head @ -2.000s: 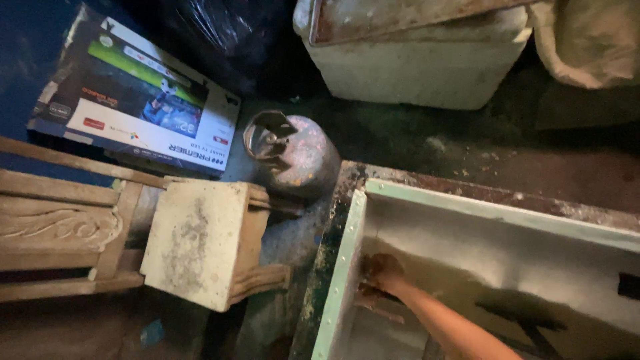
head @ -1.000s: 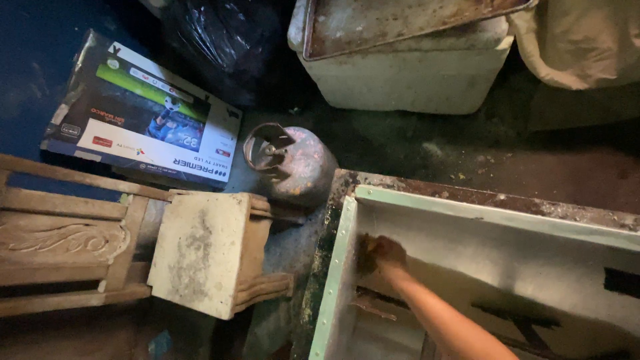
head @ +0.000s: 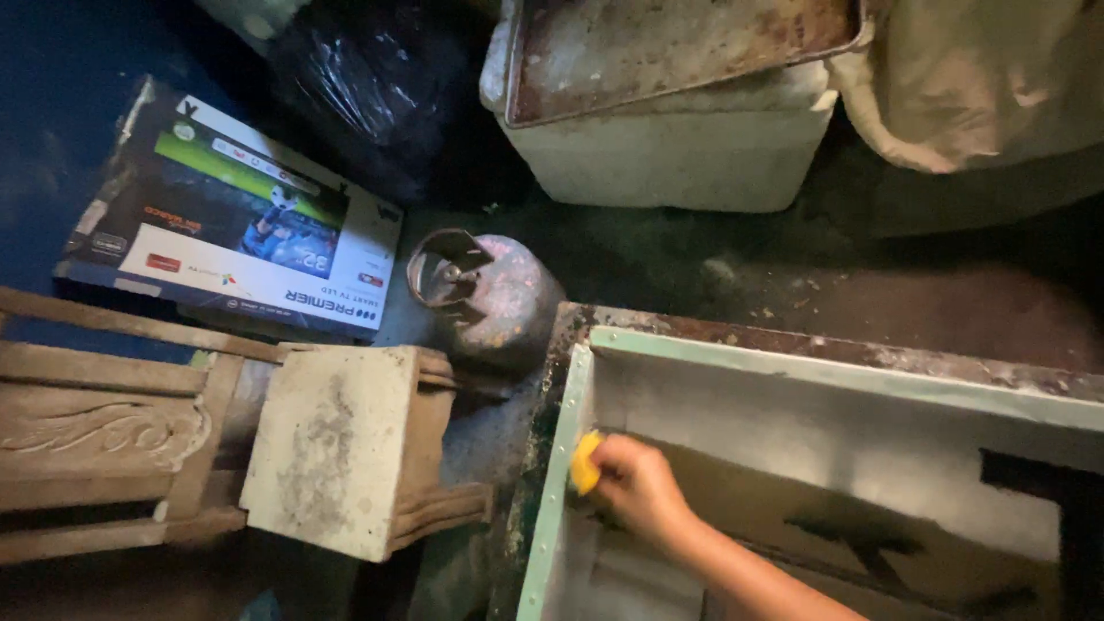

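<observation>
My right hand (head: pixel 642 487) reaches in from the lower right and grips a yellow sponge (head: pixel 586 463). The sponge is against the left wall of a large metal-lined box, just inside its pale green riveted rim (head: pixel 559 470), near the upper left corner. Below the hand, the inside of the box shows a brownish area (head: pixel 733 492) with dark shapes; whether this is liquid or reflection I cannot tell. The fingertips are partly hidden behind the sponge and hand. My left hand is not in view.
Left of the box are a gas cylinder (head: pixel 509 297), a worn wooden chair (head: pixel 332 453) and a television carton (head: pixel 250 228). Behind are a black plastic bag (head: pixel 362 95), a white foam cooler (head: pixel 673 164) with a rusty tray (head: pixel 673 52) on top, and a pale sack (head: pixel 966 78).
The yellow sponge now shows plainly at my right hand's fingertips; in the earlier frames the fingers looked dark and blurred. The hand stays near the left wall of the box.
</observation>
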